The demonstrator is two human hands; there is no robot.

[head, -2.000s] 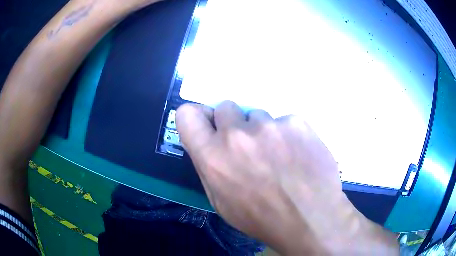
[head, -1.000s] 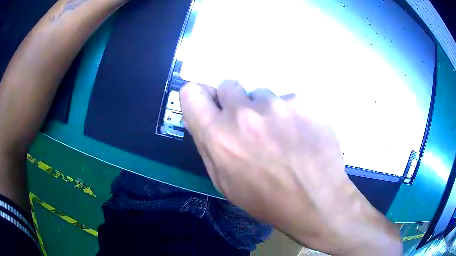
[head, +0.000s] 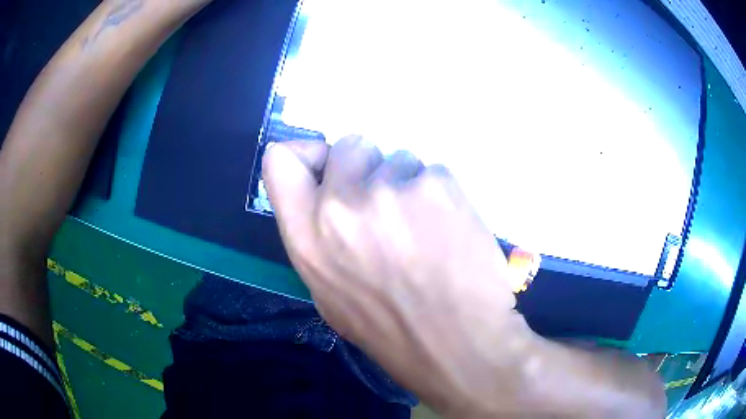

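Observation:
A large framed panel (head: pixel 491 106) lies on a black work mat (head: pixel 192 139), its face glaring white with a thin black rim. My right hand (head: pixel 393 245) is a bare fist over the panel's near left corner and covers most of the corner bracket (head: pixel 262 201). The orange and yellow end of a knife handle (head: pixel 522 268) shows at the little-finger side of the fist; its tip is hidden. My left forearm (head: pixel 78 114) reaches up along the left side, and the left hand is cut off by the top edge.
A green bench top (head: pixel 155 98) surrounds the mat. A second corner fitting (head: pixel 670 260) is at the panel's near right corner. A ribbed pale rail (head: pixel 712 41) runs at upper right. Yellow-and-black tape (head: pixel 106 290) marks the green floor. Clear plastic (head: pixel 716 403) is at lower right.
My right fist has shifted left and turned over the corner, covering more of the bracket. The coloured handle end has come into view. The panel appears slightly further left and higher in the picture.

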